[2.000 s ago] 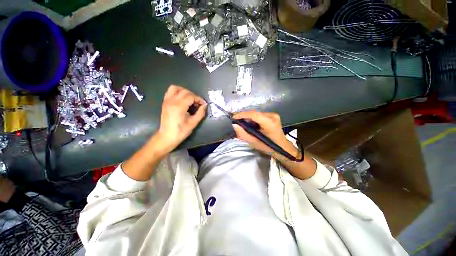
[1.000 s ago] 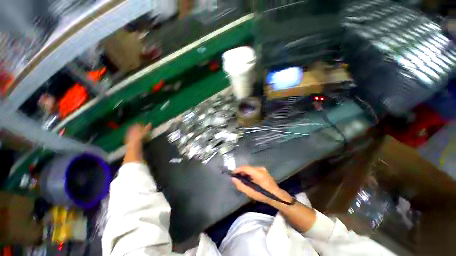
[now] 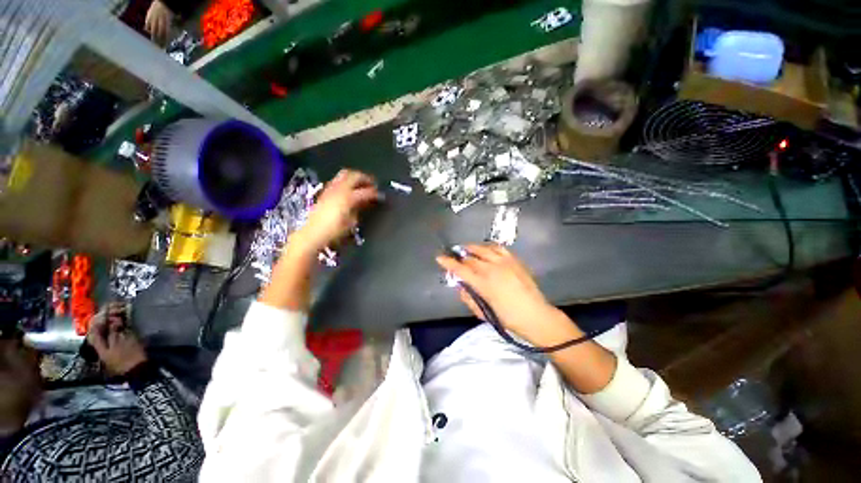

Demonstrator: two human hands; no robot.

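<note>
My left hand (image 3: pixel 342 209) is over the right edge of the pile of small whitish strip parts (image 3: pixel 274 226); its fingers are blurred and I cannot tell if they hold anything. My right hand (image 3: pixel 496 283) is low over the mat, holding the black soldering iron (image 3: pixel 460 253), whose cord (image 3: pixel 529 347) loops past the wrist. A small white-silver piece (image 3: pixel 451 279) shows at its fingers. A flat white-silver board (image 3: pixel 504 225) lies just beyond the right hand. The big pile of metal-and-clear assemblies (image 3: pixel 481 137) lies beyond, with one loose strip (image 3: pixel 401 188) beside it.
A purple-rimmed grey fan (image 3: pixel 241 170) stands at left. A brown tape roll (image 3: pixel 597 115), white cup (image 3: pixel 609 38), thin silver rods (image 3: pixel 651 191) and dark concentric rings (image 3: pixel 703 134) are at right. The green belt (image 3: pixel 330 66) runs behind. A neighbouring person's hand (image 3: pixel 117 341) is at lower left.
The view has swung back down from the belt. My left hand has come back from the belt's edge to the strip pile. My right hand still holds the iron, now turned differently.
</note>
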